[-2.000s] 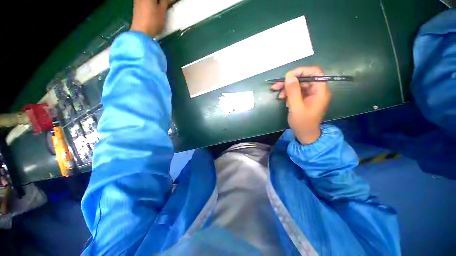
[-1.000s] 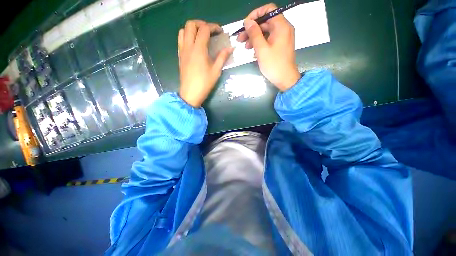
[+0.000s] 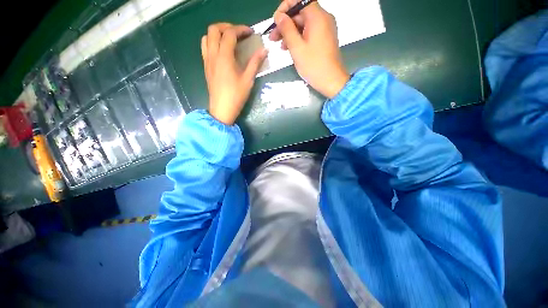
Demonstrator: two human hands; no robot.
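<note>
A long white backing sheet (image 3: pixel 362 23) lies on the green mat, with a beige-grey block of adhesive pieces (image 3: pixel 250 50) at its left end. My left hand (image 3: pixel 229 67) rests over that block, thumb and fingertips on either side of it. My right hand (image 3: pixel 313 47) holds the black tweezers (image 3: pixel 295 10), their tip at the block's right edge. Whether the tip grips a piece is too small to tell. A glaring white circuit board module (image 3: pixel 285 95) lies on the mat below the sheet, touched by neither hand.
A clear blister tray (image 3: pixel 129 123) lies at left, with modules in its left pockets. Another tray (image 3: pixel 102 37) lies beyond it. A yellow-orange tool (image 3: pixel 47 168) and red block (image 3: pixel 18 124) are at far left. A person's blue sleeve (image 3: pixel 521 90) is at right.
My left hand has come from the far upper left to the adhesive block. My right hand has moved up and left, bringing the tweezers to the block. The last second shows little change.
</note>
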